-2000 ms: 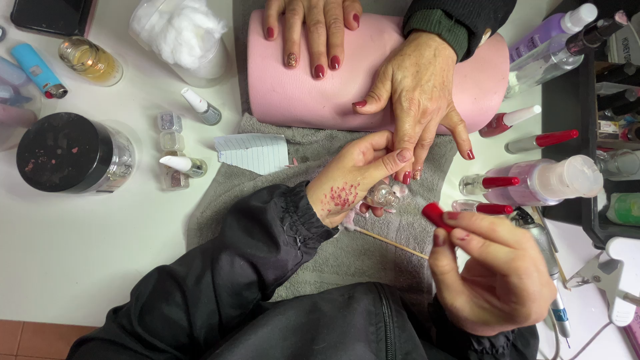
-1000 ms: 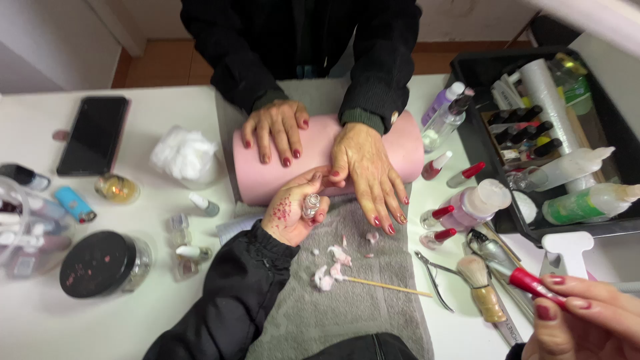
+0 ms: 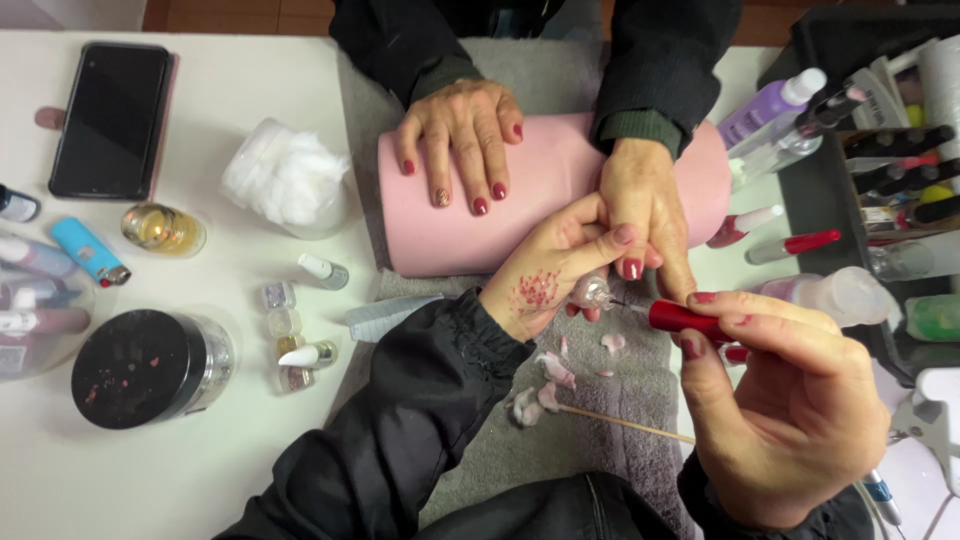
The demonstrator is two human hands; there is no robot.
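Observation:
My left hand (image 3: pixel 551 270) has a small clear glass nail polish bottle (image 3: pixel 592 292) between its fingers, while its thumb and forefinger touch the fingers of the other person's hand (image 3: pixel 645 199). Red specks dot the back of my hand. Between its fingertips my right hand (image 3: pixel 780 397) holds a red polish cap (image 3: pixel 684 318), whose brush points at the bottle's neck. The person's other hand (image 3: pixel 465 142) lies flat on a pink cushion (image 3: pixel 435 244); its nails are red, one of them glittery.
A grey towel (image 3: pixel 622 480) lies under the cushion, with cotton bits (image 3: pixel 555 371) and a wooden stick (image 3: pixel 626 424) on it. Left are a cotton jar (image 3: pixel 289 180), a black-lidded jar (image 3: pixel 139 369), a lighter (image 3: pixel 90 251) and a phone (image 3: pixel 111 120). Bottles and a black tray (image 3: pixel 814 195) stand right.
One second ago my right hand was at the far right with the red cap; it has come left to the bottle. The view has shifted.

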